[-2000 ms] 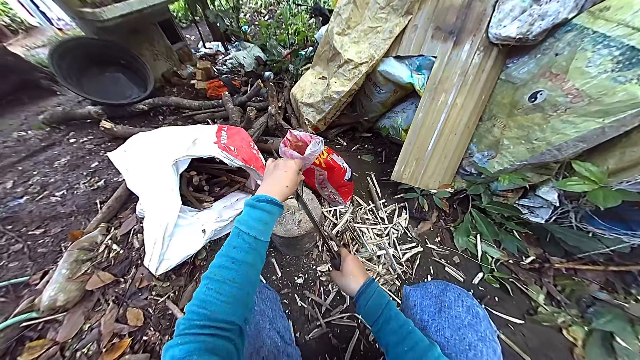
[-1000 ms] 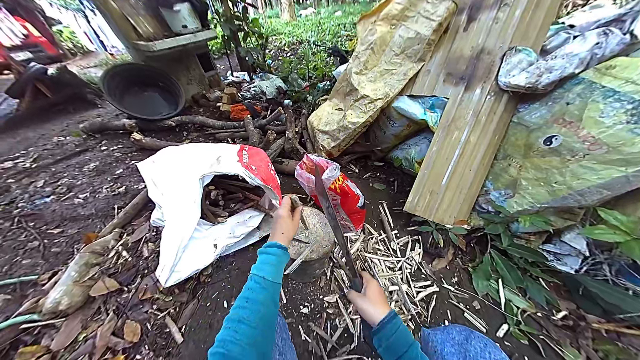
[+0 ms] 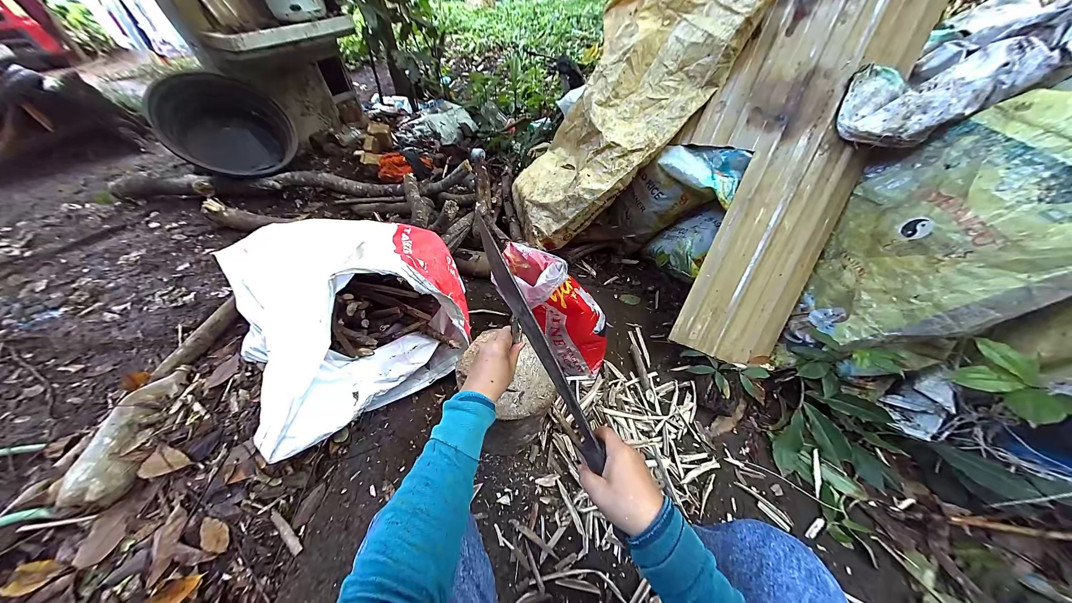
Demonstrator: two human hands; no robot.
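Note:
My right hand point(image 3: 621, 484) grips the dark handle of a machete point(image 3: 536, 335), whose long blade slants up and to the left, above a rounded chopping block point(image 3: 526, 387). My left hand point(image 3: 494, 366) is closed at the block's left side, with the short end of a dark stick showing above the fingers. Left of it lies a white and red sack point(image 3: 314, 335) with dark sticks point(image 3: 381, 314) inside its mouth. Behind the block stands a red plastic bag point(image 3: 578, 322). Split pale sticks point(image 3: 662, 427) are heaped on the ground to the right of the block.
Branches point(image 3: 310, 182) lie behind the sack, near a black basin point(image 3: 220, 124). A corrugated sheet point(image 3: 754, 243) leans at the right beside a yellow-green sack point(image 3: 946, 234). Leafy plants point(image 3: 837, 444) grow below it. Dry leaves point(image 3: 163, 461) cover the ground at the left.
Two seconds ago both hands were nearer the lower middle, with the blade low over the block; since then the blade has risen and now shows in front of the red bag. The view has shifted.

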